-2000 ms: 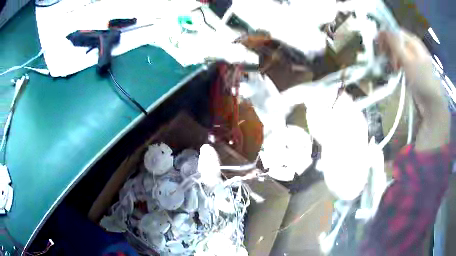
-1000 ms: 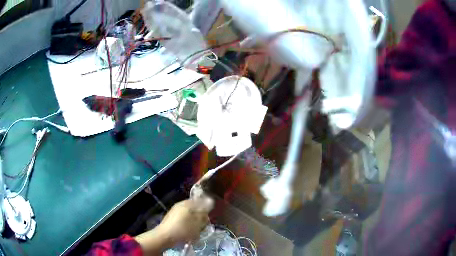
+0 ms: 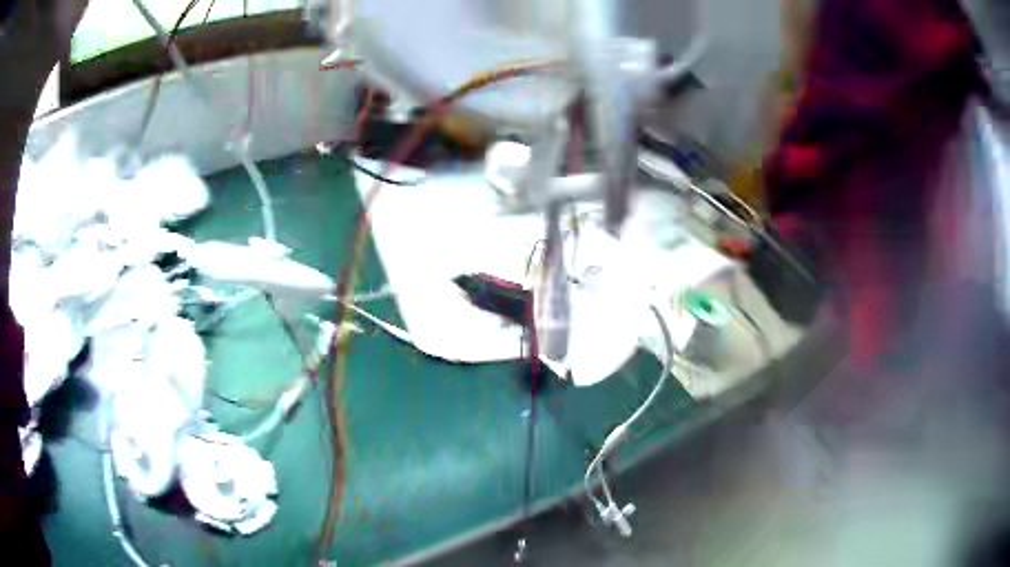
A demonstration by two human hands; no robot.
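Blurred white round bases [image 3: 465, 55] hang very close to the camera at the top centre, with white tail cables [image 3: 554, 277] dangling from them. Brown-red lead wires [image 3: 338, 388] run down across the picture. One thin white cable [image 3: 637, 415] ends in small white connectors over the bench edge. A red-and-black checked sleeve [image 3: 875, 166] rises at the right; my right hand is not visible. My left hand is not visible; a dark strip lies along the left edge.
An overexposed pile of white bases [image 3: 144, 366] covers the left of the green bench [image 3: 443, 454]. A white sheet [image 3: 421, 249] carries a dark glue gun [image 3: 495, 297]. A green-and-white spool [image 3: 703, 307] lies right of it. A window is at the upper left.
The view has swung left and up; the carton of bases has left view and the bench pile shows. The hanging bases moved left. My left hand, holding a cable before, is out of view.
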